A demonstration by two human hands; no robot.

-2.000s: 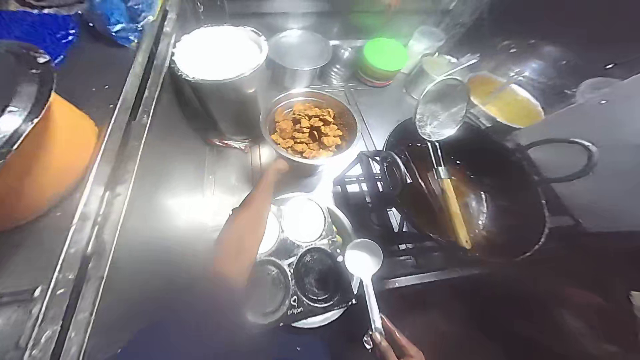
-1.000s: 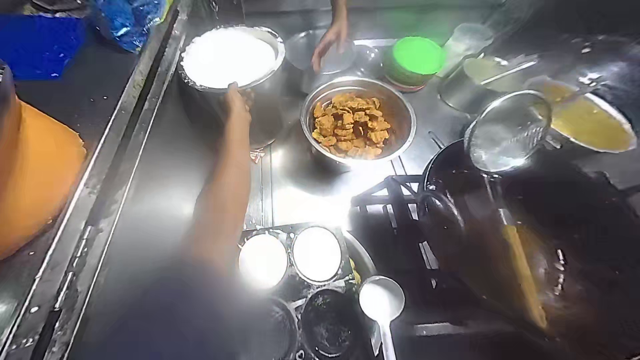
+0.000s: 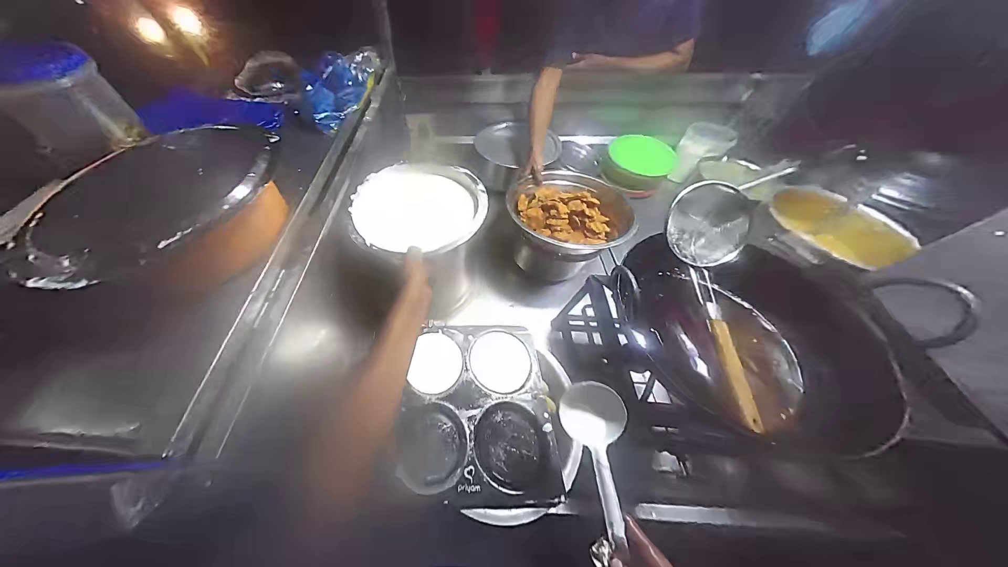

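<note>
My left hand is at the near rim of a steel pot of white batter, one digit over the rim, the other fingers hidden. My right hand, partly cut off by the bottom edge, grips the handle of a ladle with white batter in its bowl. The ladle is just right of a black four-cup pan; its two far cups hold white batter, and the near two look dark and unfilled. A steel bowl of fried orange-brown pieces stands beside the pot.
Another person's hand touches that bowl. On the right are a black wok, a wire strainer with a wooden handle, and a pan of yellow food. A green-lidded tub stands behind; a dark-topped orange vessel is left.
My left hand has gone from near the bowl of fried pieces to the batter pot's rim. The other person's hand has moved from the lid behind to that bowl. The view has shifted.
</note>
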